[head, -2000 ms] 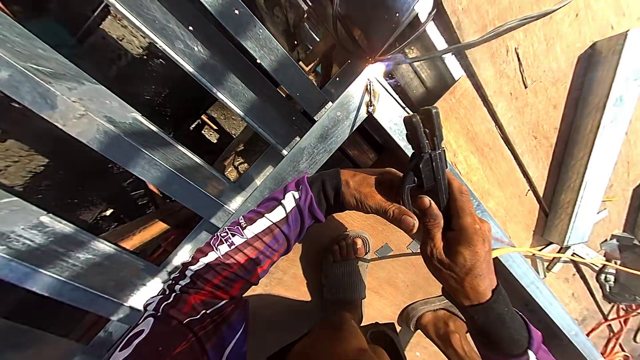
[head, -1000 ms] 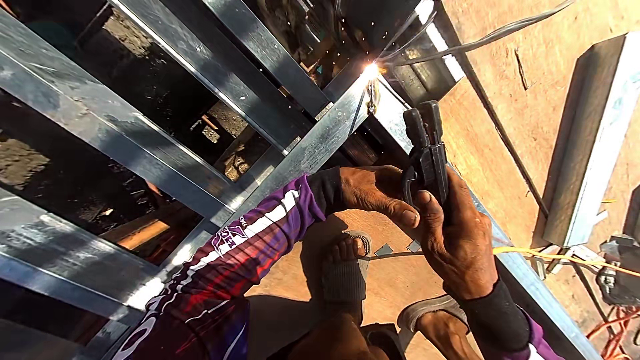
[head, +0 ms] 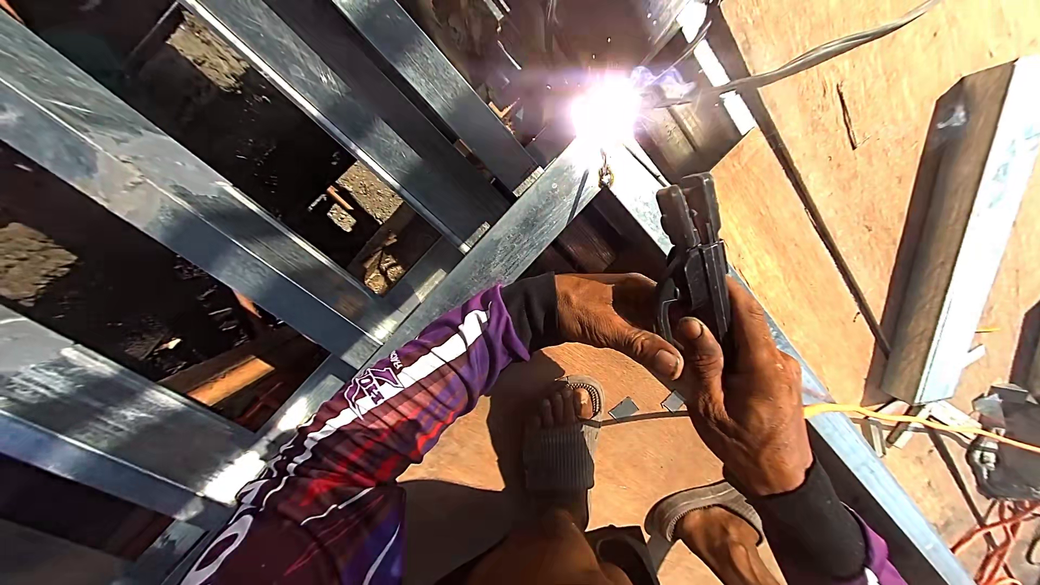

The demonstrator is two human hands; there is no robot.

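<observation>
Both my hands hold a black welding electrode holder [head: 697, 256] right of centre, its jaws pointing up. My right hand [head: 751, 390] is wrapped around its body from the right, thumb in front. My left hand [head: 619, 317] reaches in from the left, fingers at the holder's lever and thumb near my right thumb; the fingertips are partly hidden. Above the holder, a white welding arc [head: 605, 114] glares where galvanized steel tubes [head: 520, 223] meet. A small metal ring or chain link [head: 605, 175] hangs just below the glare. The glare hides the joint.
A frame of parallel galvanized steel tubes [head: 203, 215] lies over dark, rubble-strewn ground at left. Plywood [head: 812, 187] carries a loose metal channel [head: 955, 236], a yellow cable [head: 918, 418] and red cables [head: 995, 536] at right. My sandaled feet [head: 561, 439] stand below, near small metal scraps [head: 624, 408].
The weld point has gone from a small glow to a far larger, brighter white glare. My hands and the electrode holder have hardly moved.
</observation>
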